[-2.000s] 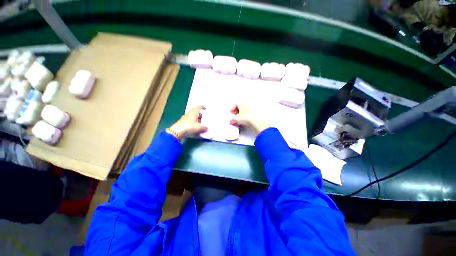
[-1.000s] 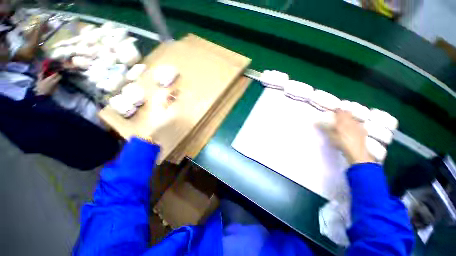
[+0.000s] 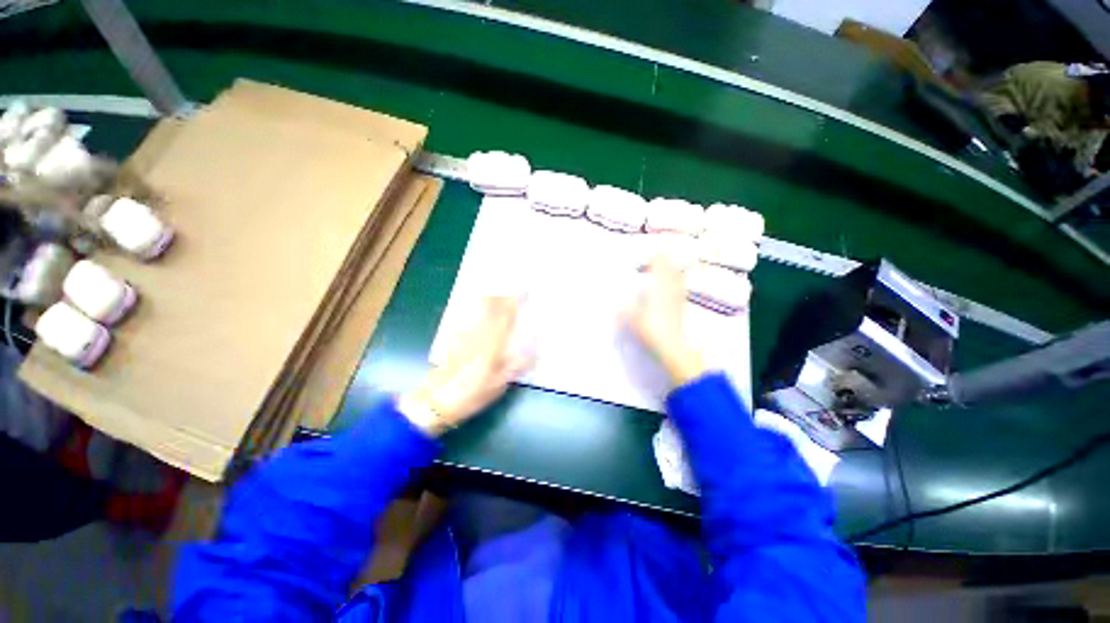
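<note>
White-and-pink moulded units (image 3: 558, 194) stand in a row along the back edge of the white mat (image 3: 572, 274), and the row turns down its right side, ending at a unit (image 3: 718, 288). My left hand (image 3: 477, 355) is blurred over the mat's left front part; a pale blur lies at its fingers, and I cannot tell whether it holds a unit. My right hand (image 3: 661, 314) is blurred over the right part of the mat, left of the last unit; its fingertips are unclear and I cannot tell if they hold anything.
Stacked cardboard sheets (image 3: 256, 231) lie left, with loose units (image 3: 97, 292) on their left edge. A white pile (image 3: 43, 140) and a blurred neighbour's hand are beyond. A metal-fronted box (image 3: 858, 353) on a grey arm stands right, with a cable. White cloth or paper (image 3: 673, 458) lies at the front edge.
My view has turned. My left hand has come from the cardboard to the mat. My right hand has moved back from the rear row towards me.
</note>
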